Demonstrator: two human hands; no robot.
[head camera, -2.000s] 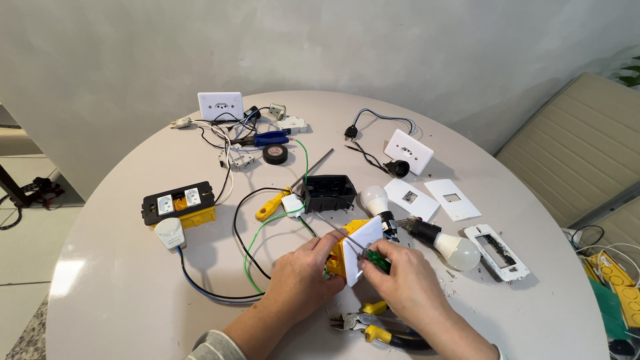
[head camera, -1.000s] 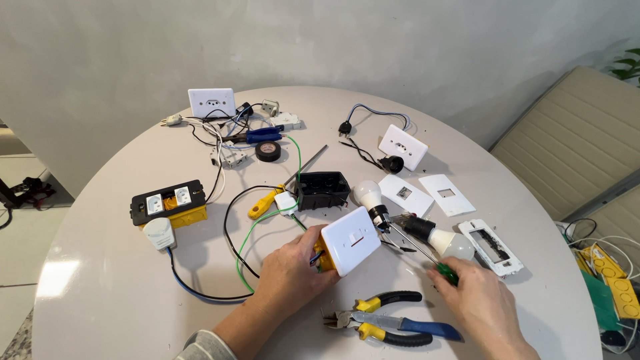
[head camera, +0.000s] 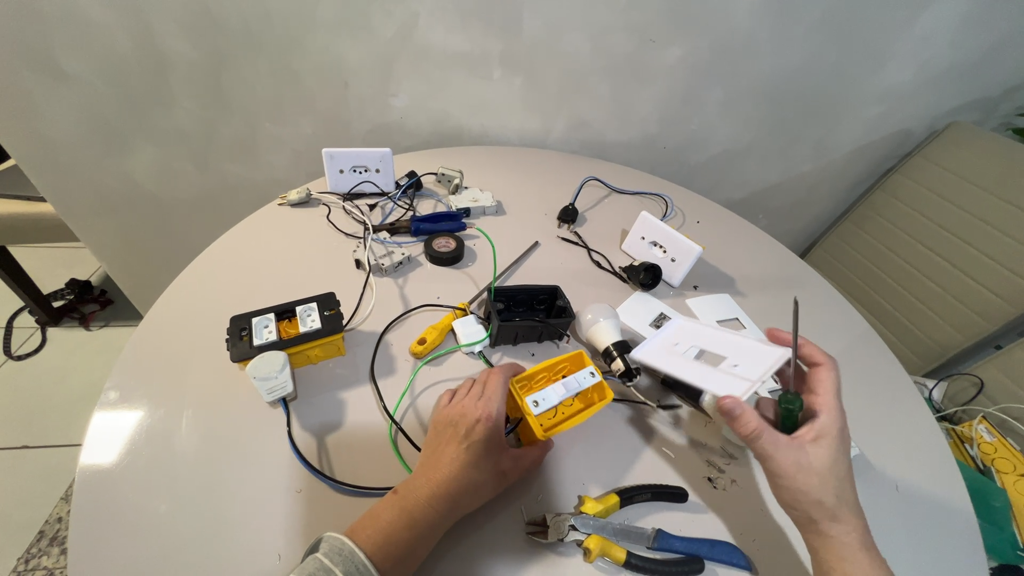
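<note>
My left hand (head camera: 480, 436) grips a yellow electrical wall box (head camera: 580, 416) from its left side. Across the box's opening lies a white switch module on a strip (head camera: 565, 390). My right hand (head camera: 808, 432) holds a white cover plate (head camera: 708, 356) by its edge, above and to the right of the box. A screwdriver with a green handle (head camera: 790, 410) is also in that hand, its shaft upward. Black and green wires (head camera: 398, 400) run near the left hand. An LED bulb in a black holder (head camera: 602, 328) lies behind the box.
Diagonal cutters (head camera: 612, 504) and a blue-handled knife (head camera: 696, 546) lie in front. A black wall box (head camera: 528, 316) and a yellow-handled screwdriver (head camera: 436, 334) are behind. A socket assembly (head camera: 286, 328) stands left; black tape (head camera: 444, 249) and a wall socket (head camera: 662, 248) lie farther back.
The white cover plate was on the yellow box one second ago; it is now off it, in my right hand. That hand has lifted, still with the green-handled screwdriver.
</note>
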